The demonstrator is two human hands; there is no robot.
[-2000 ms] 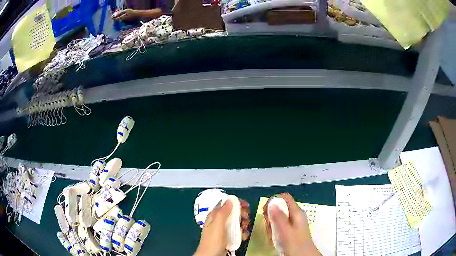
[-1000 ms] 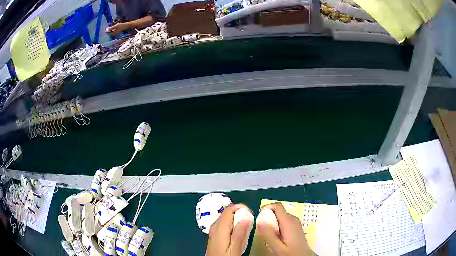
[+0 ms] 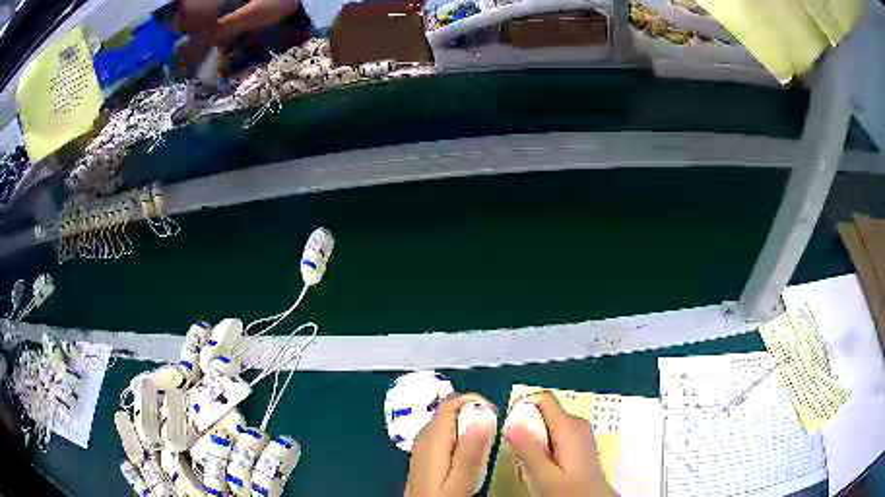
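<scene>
My left hand (image 3: 448,448) holds a small white rounded piece (image 3: 476,419) upright, thumb across its face. My right hand (image 3: 558,448) holds a similar white piece (image 3: 525,417) beside it; the two hands are close but apart. Both lower ends are covered by the fingers. A round white piece with blue marks (image 3: 412,403) lies just left of my left hand. A heap of white corded pieces with blue bands (image 3: 218,447) lies at the lower left. One corded piece (image 3: 316,254) lies beyond the rail on the green surface, its cord running back to the heap.
A yellow printed sheet (image 3: 606,413) lies under and beside my right hand. A ruled form (image 3: 728,427) and a narrow cream sheet (image 3: 805,359) are at right. A grey rail (image 3: 485,350) and post (image 3: 801,214) frame the green surface. Another person's arm (image 3: 254,16) is at the top left.
My hands have come closer together since the earliest frame, and the pieces are tilted differently. The corded piece beyond the rail has shifted right. The other person's arm has moved.
</scene>
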